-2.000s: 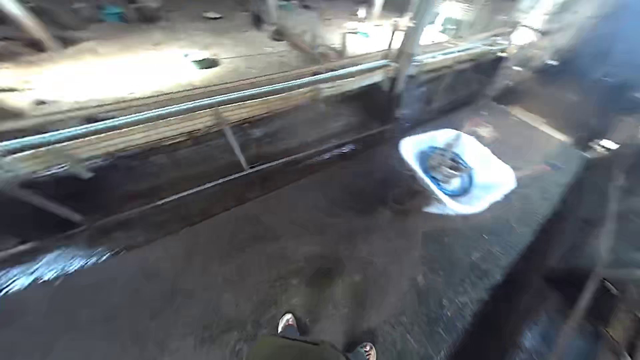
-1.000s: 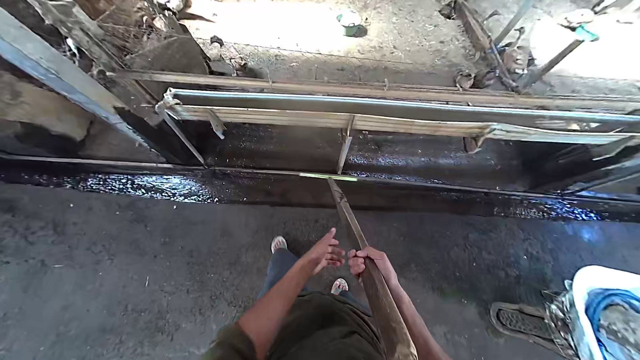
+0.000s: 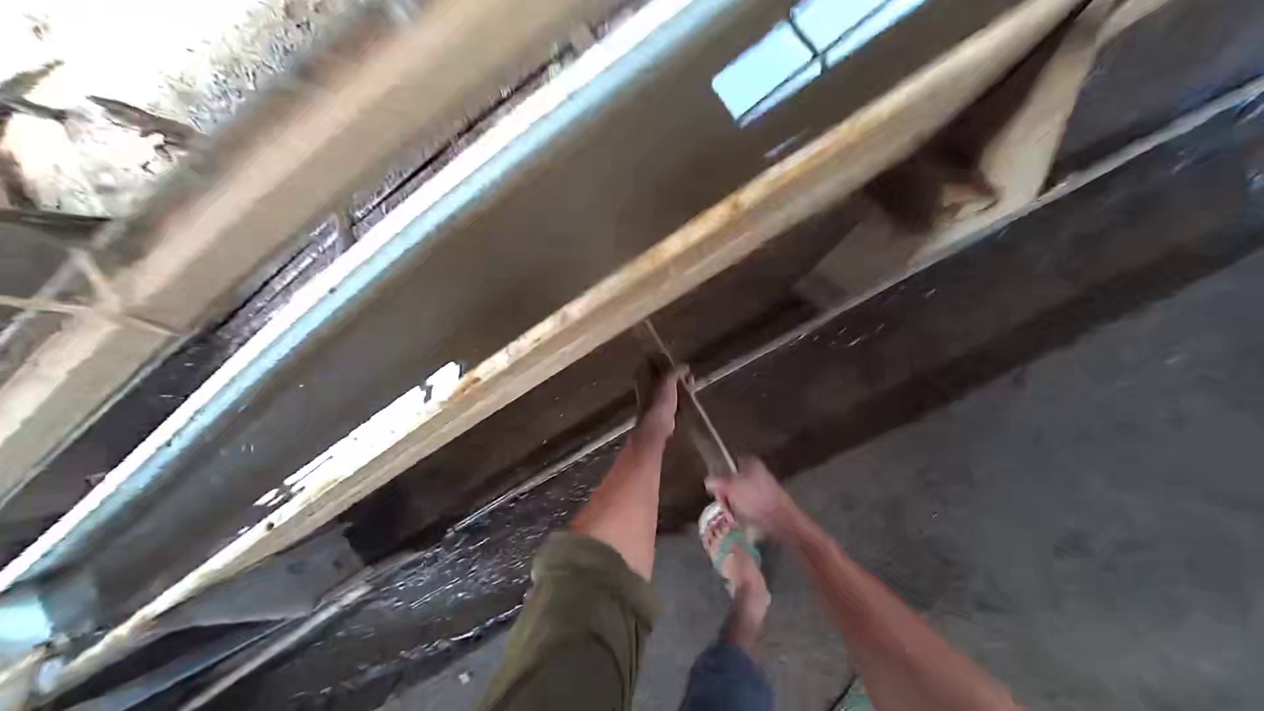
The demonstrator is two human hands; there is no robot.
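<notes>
A wooden board [image 3: 709, 427] slants down from beneath a long wooden rail [image 3: 632, 281], over the edge of a wet gutter. My left hand [image 3: 664, 387] is on the board's upper part, close to the gutter's raised lip; its fingers are partly in shadow. Lower down, my right hand [image 3: 755, 494] grips the board's near part, slightly blurred. The far end of the board is hidden under the rail. My sandalled foot [image 3: 729, 543] stands just below my right hand.
Beyond the rail runs a trough [image 3: 533, 247] holding liquid that reflects light, with a pale blue-white edge. A thick wooden beam [image 3: 247, 168] lies farther out. The wet gutter [image 3: 474, 573] borders the concrete floor [image 3: 1037, 474]. A wooden support [image 3: 1037, 148] stands at upper right.
My left hand, apart from the board one second ago, is now on it. Both hands and the board have moved in close to the rail. The view has moved nearer and tilted.
</notes>
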